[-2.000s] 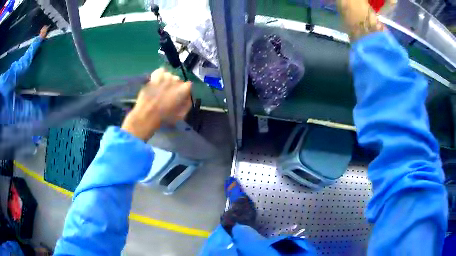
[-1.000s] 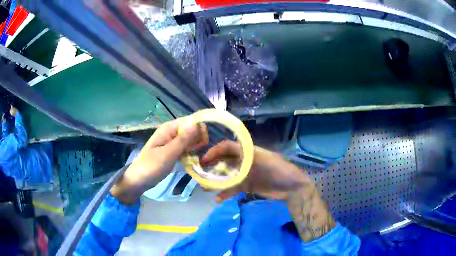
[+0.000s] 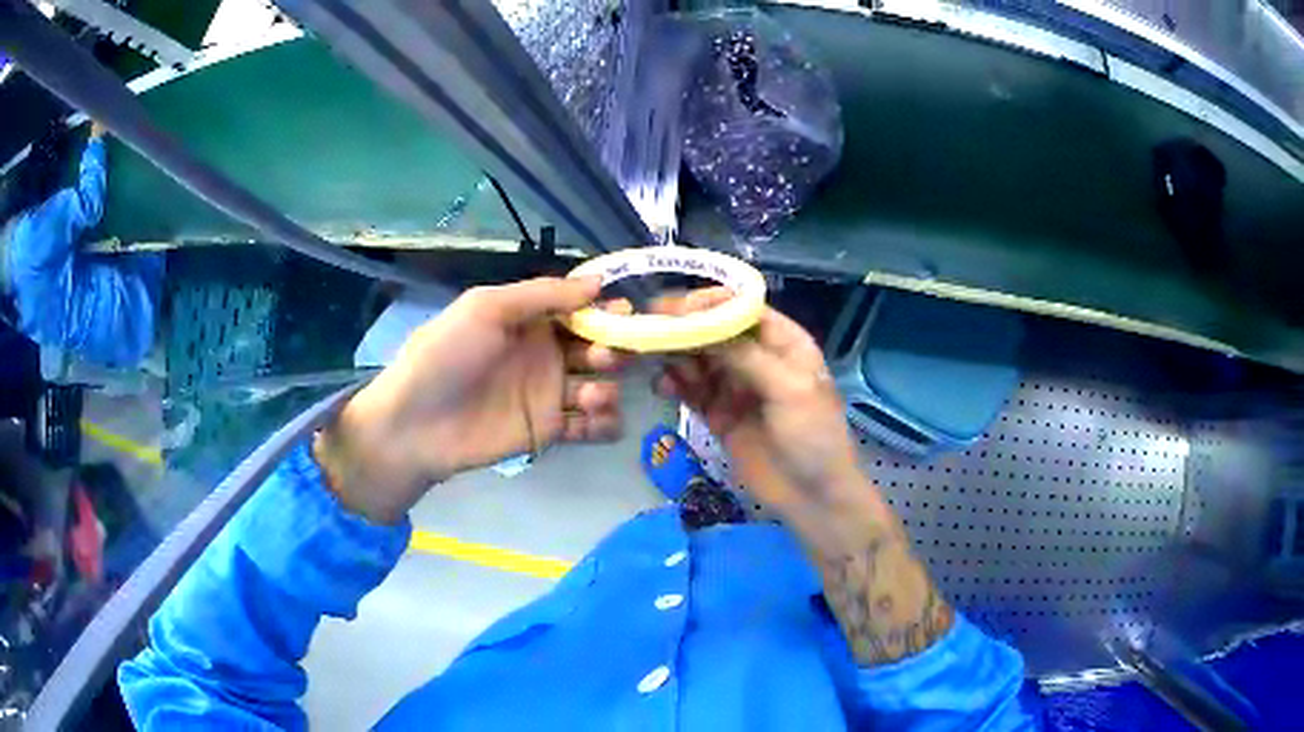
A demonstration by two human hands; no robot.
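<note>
A cream-yellow ring of masking tape (image 3: 669,340) is held up in front of my chest, tilted nearly edge-on, with print on its white inner core. My left hand (image 3: 479,379) is bare and grips the ring's left side between thumb and fingers. My right hand (image 3: 772,408) is bare and holds the ring's right side, with fingers under and behind it. The ring partly hides the fingertips.
A green bench (image 3: 972,172) runs across behind the tape. A purple-grey dotted bag (image 3: 758,129) lies by a metal post (image 3: 472,100). A black object (image 3: 1190,186) lies at right. A stool (image 3: 937,365) stands under the bench. A person in blue (image 3: 72,293) is at far left.
Both hands came together on the tape ring from apart. Since one second ago, the ring has turned from face-on to nearly edge-on and moved slightly up.
</note>
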